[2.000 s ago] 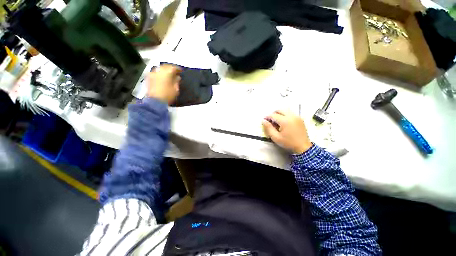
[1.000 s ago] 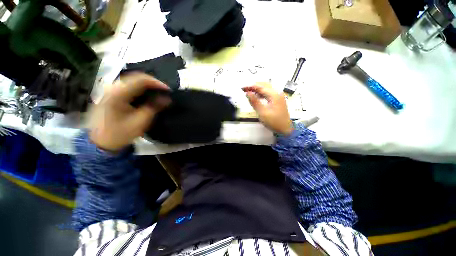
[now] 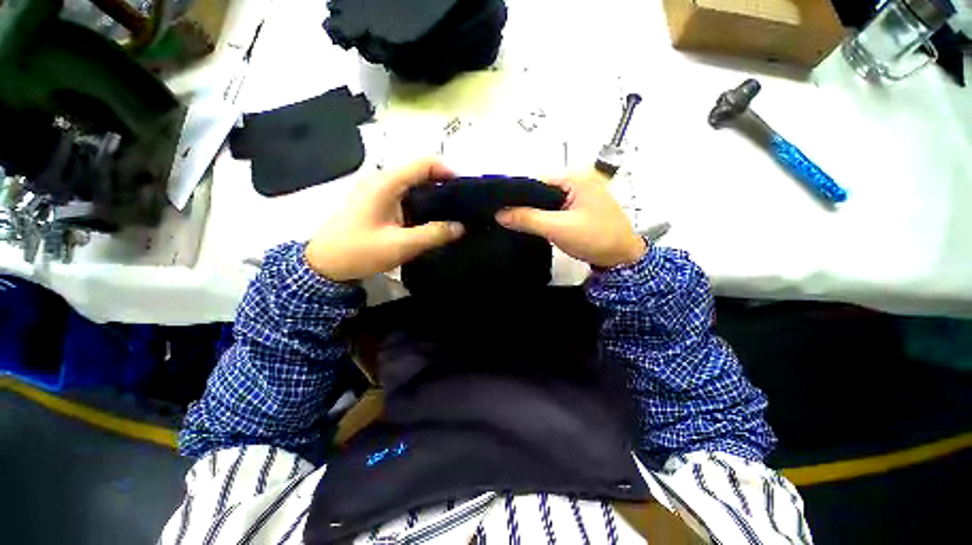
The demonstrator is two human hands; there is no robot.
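Note:
My left hand [image 3: 375, 226] and my right hand [image 3: 581, 221] hold a black bag panel [image 3: 480, 256] between them at the table's front edge. Its top edge is bent over, with my thumbs on the near side and my fingers mostly hidden behind it. Another black panel [image 3: 307, 147] with side tabs lies flat to the left. A stack of black panels [image 3: 432, 37] stands behind the work board. A metal hand punch [image 3: 617, 136] lies on the board to the right, near small bits. Any fitting on the held panel is hidden.
A hammer with a blue handle [image 3: 802, 167] lies at the right. A cardboard box [image 3: 757, 30] and a glass jar [image 3: 897, 43] stand behind it. A green-black machine [image 3: 80, 96] stands at the left, with metal bits beside it. A blue crate [image 3: 37, 335] is below the table's left side.
My left hand has brought a black panel from the left to the middle, and my right hand has taken hold of it too. The view has shifted, so the table things appear higher and further left.

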